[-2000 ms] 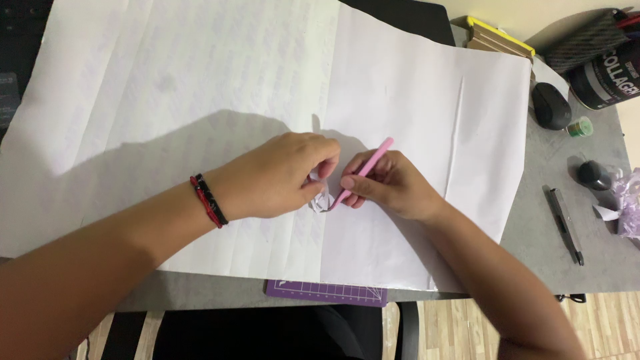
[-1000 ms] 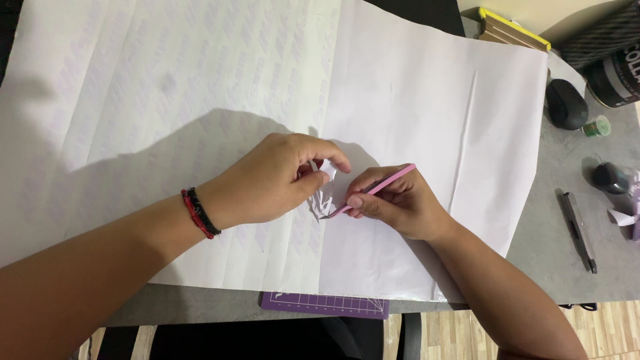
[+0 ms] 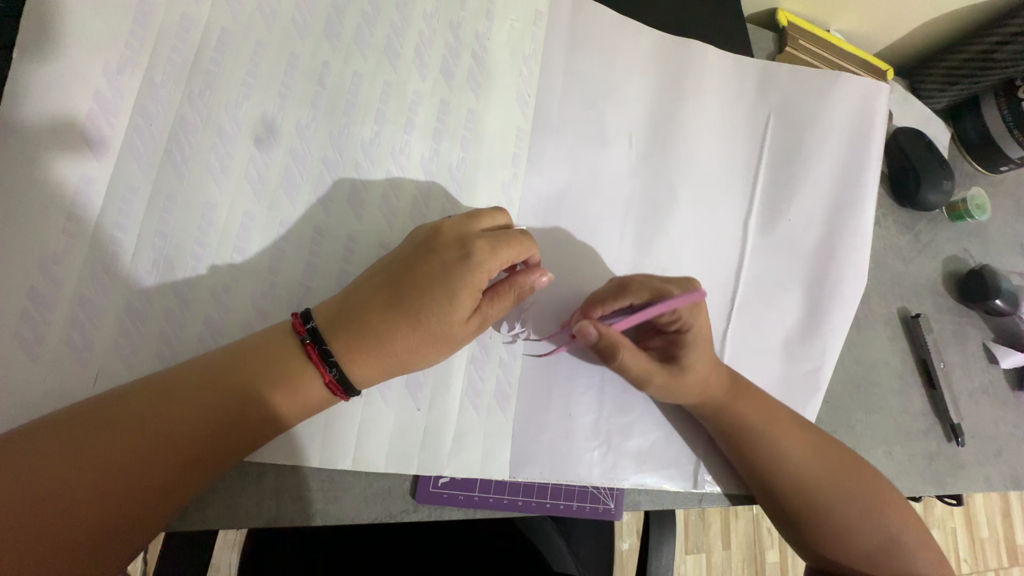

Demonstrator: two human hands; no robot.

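Large white paper sheets (image 3: 640,160), the left part faintly printed with repeated marks, cover the table. My right hand (image 3: 652,340) is closed on pink curved-tip tweezers (image 3: 640,318); their two tips are apart and point left at a small cut white piece (image 3: 514,330). My left hand (image 3: 456,292), with red and black bracelets at the wrist, is curled over this piece, thumb and fingers bent around it. The left fingers hide most of the piece. The tweezer tips lie close to its lower end; whether they touch it I cannot tell.
A purple cutting mat (image 3: 520,498) sticks out under the paper's near edge. On the grey table (image 3: 904,384) at right lie a utility knife (image 3: 936,380), a black computer mouse (image 3: 918,170), a small green-and-clear container (image 3: 968,206) and a dark rounded object (image 3: 989,290). A black tub (image 3: 988,128) stands behind.
The tweezers in my right hand have tilted flatter, and their tips now show spread apart beside the white piece. My left hand stays over the piece.
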